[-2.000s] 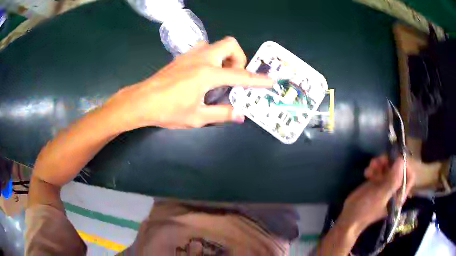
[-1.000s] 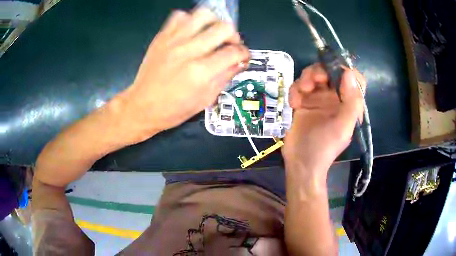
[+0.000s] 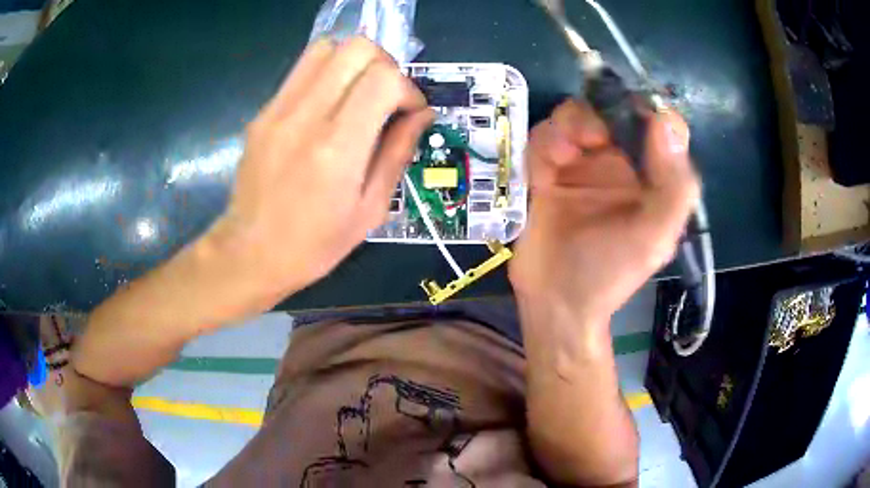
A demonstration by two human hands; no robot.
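Observation:
The white socket housing (image 3: pixel 516 152) lies open on the bench mat. Inside are a green circuit board (image 3: pixel 420 205) with a yellow block, a black block at the top and a brass strip on the right side. Another brass contact strip (image 3: pixel 467 276) hangs outside the front edge on a white wire (image 3: pixel 432 224). My left hand (image 3: pixel 324 152) is over the housing's left side, fingers bent down; what the fingertips touch is hidden. My right hand (image 3: pixel 606 191) holds the soldering iron (image 3: pixel 615 105) at the housing's right, its metal tip pointing up and away from the housing.
A clear plastic bag (image 3: pixel 377 29) lies behind my left hand. A dark box (image 3: pixel 754 381) with loose brass contacts (image 3: pixel 801 316) stands at lower right. A wooden-edged holder (image 3: pixel 811 162) is at the right. The dark green bench mat (image 3: pixel 143 143) lies under the work.
My right hand has brought the iron from the far right to beside the housing. The housing has turned and moved left and nearer me. My left hand has shifted from across it to its left side.

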